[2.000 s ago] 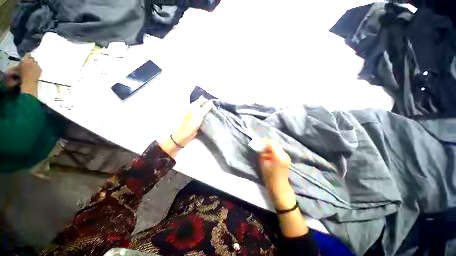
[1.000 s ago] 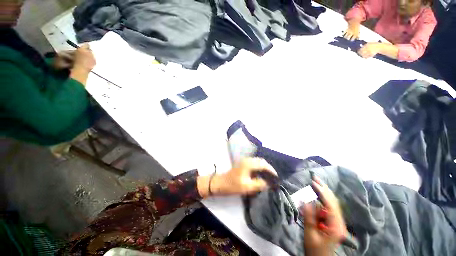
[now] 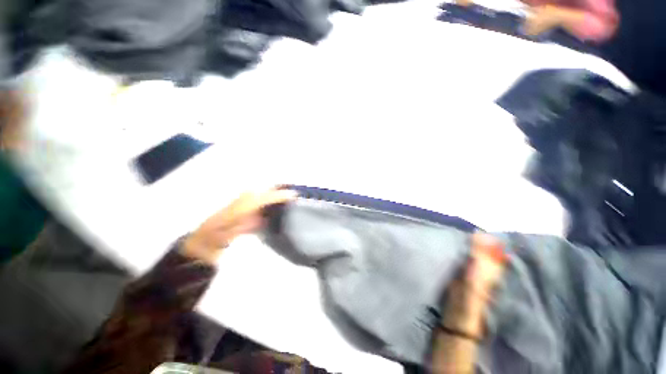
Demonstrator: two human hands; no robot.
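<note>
A grey garment (image 3: 394,270) with a dark edging strip (image 3: 380,207) lies across the white table's near side. My left hand (image 3: 237,219) grips the garment's left end at the edging corner. My right hand (image 3: 478,270) is on the garment further right, its fingertips at the edging. Something orange-red, likely the thread snips (image 3: 495,252), shows at my right fingers. The view is motion-blurred, so finger detail is unclear.
A smartphone (image 3: 171,156) lies on the white table (image 3: 394,109). A grey and black garment heap (image 3: 139,36) is at the back left, dark garments (image 3: 584,146) at the right. Another person's pink sleeve (image 3: 591,18) is at the back; a green sleeve (image 3: 18,208) is at the left edge.
My hands have moved apart. The garment's dark edging is now stretched out straight between them, where it was bunched. The white tag is out of sight. The head view has shifted.
</note>
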